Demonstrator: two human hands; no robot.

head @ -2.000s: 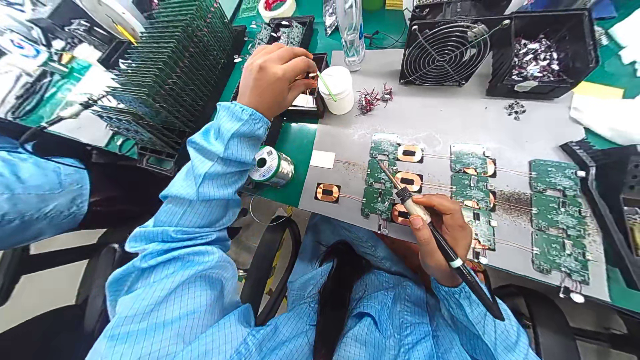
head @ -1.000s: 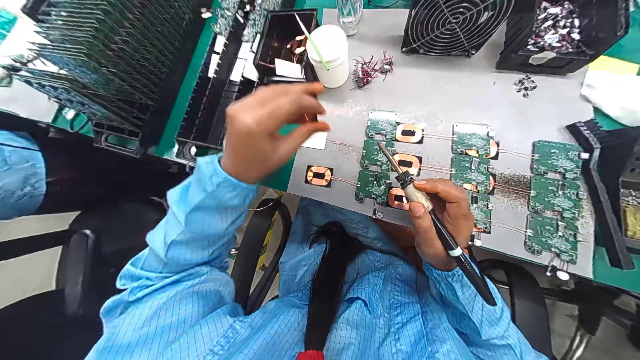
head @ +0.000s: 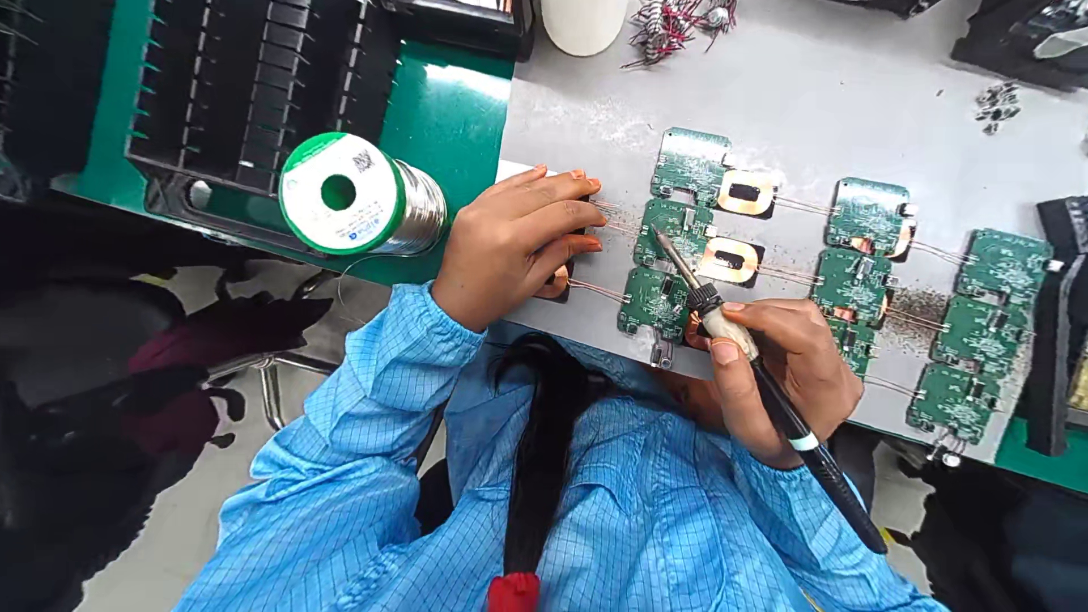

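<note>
My right hand grips a soldering iron, its tip over the middle green circuit board of the nearest column. My left hand lies palm down beside that column, its fingertips at thin wires and over a dark coil pad that it mostly covers. Whether it pinches anything cannot be seen. Copper coils on black pads sit between the board columns, joined to boards by thin wires. Another coil shows partly below the left fingers. A spool of solder wire rests left of that hand.
Black slotted racks stand at the upper left on the green mat. A white container and red-and-silver wire pieces are at the top. More boards lie to the right, beside a black foam-like strip.
My left hand has moved from near the white container down to the work sheet beside the boards. My right hand still holds the soldering iron over them. The view has shifted closer.
</note>
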